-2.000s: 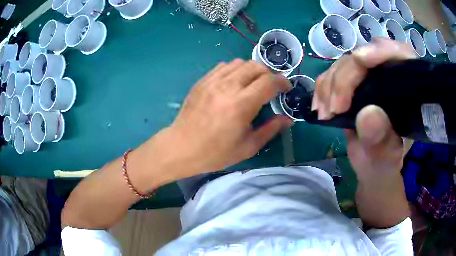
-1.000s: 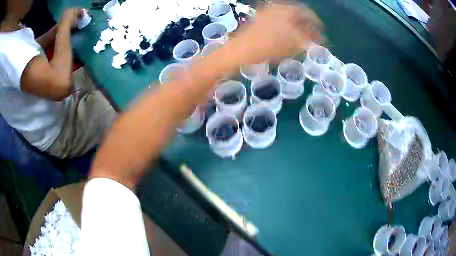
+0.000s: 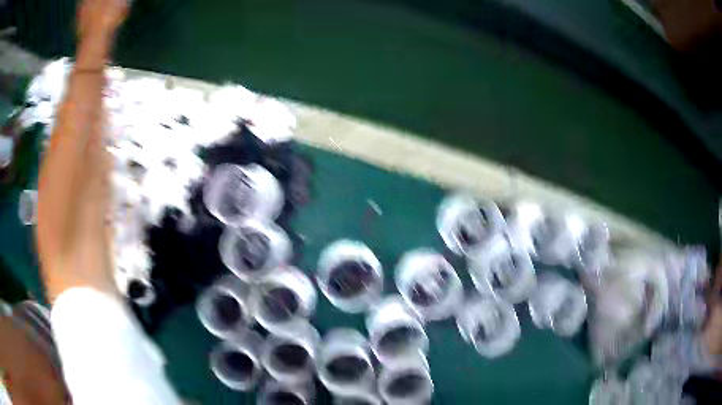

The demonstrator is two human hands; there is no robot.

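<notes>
The picture is blurred. My left arm reaches up along the left side, and my left hand [image 3: 103,14] is cut off by the top edge, so its fingers and anything in them are hidden. White cup-shaped fan housings [image 3: 350,275] stand in groups on the green bench, many with dark centres. A heap of small white plastic parts [image 3: 158,119] lies behind and beside my left forearm, with a pile of dark parts [image 3: 178,245] next to it. A skin-coloured patch at the right edge may be my right hand [image 3: 712,338], with something black below it; it is too cut off to tell.
A pale strip [image 3: 380,146] crosses the bench behind the housings, with a darker green surface [image 3: 443,87] beyond it. A blurred clear plastic bag [image 3: 625,304] lies at the right among housings. Part of another person [image 3: 24,348] shows at the lower left.
The view has swung towards the white and dark heaps. My left arm has moved from across the housings to the far left, beside the white heap.
</notes>
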